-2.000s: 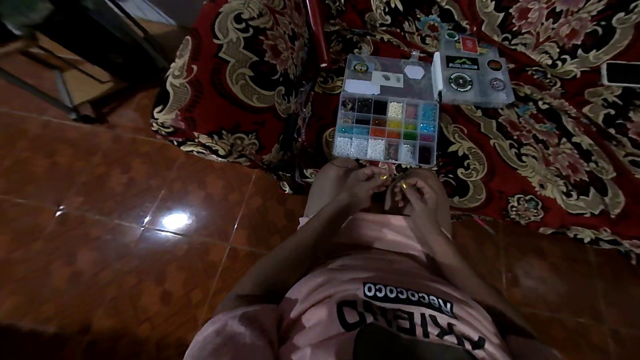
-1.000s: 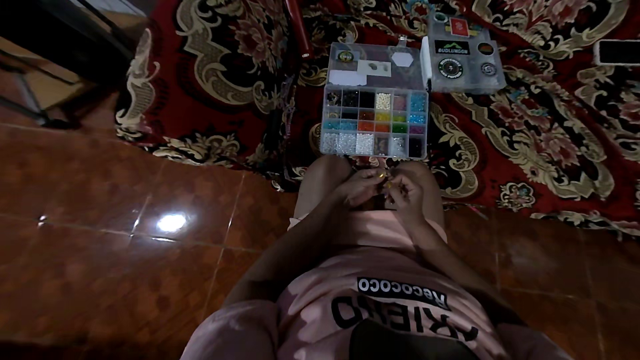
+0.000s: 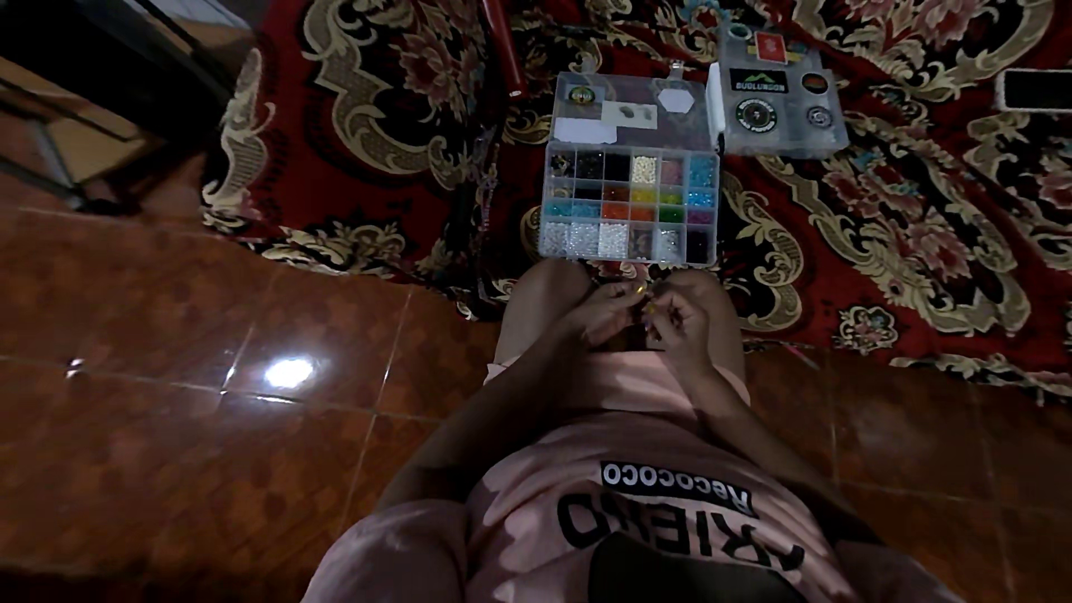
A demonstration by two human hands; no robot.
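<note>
My left hand [image 3: 605, 311] is over my lap between the knees, its fingertips close to those of my right hand [image 3: 680, 325]. The fingers of both are bent toward each other; whatever small thing may be between them is too dark and small to make out. Just beyond my knees lies a clear plastic compartment box [image 3: 548, 201] of beads, its lid [image 3: 628, 94] folded back. Its compartments hold white beads [image 3: 614, 239], cream beads [image 3: 644, 169], orange beads [image 3: 618, 209], green beads [image 3: 671, 213], blue beads [image 3: 701, 172] and dark ones.
A second plastic case [image 3: 779, 105] with stickers lies right of the lid on a red floral carpet [image 3: 921, 201]. A red rod-like thing [image 3: 502, 50] is behind the box. A phone-like dark object [image 3: 1037, 90] lies far right. Furniture legs [image 3: 50, 159] stand at the left on the tiled floor [image 3: 310, 469].
My hands stay together over my lap, with small changes in the fingers. In the newest view a little space shows between the two hands. The view has shifted slightly.
</note>
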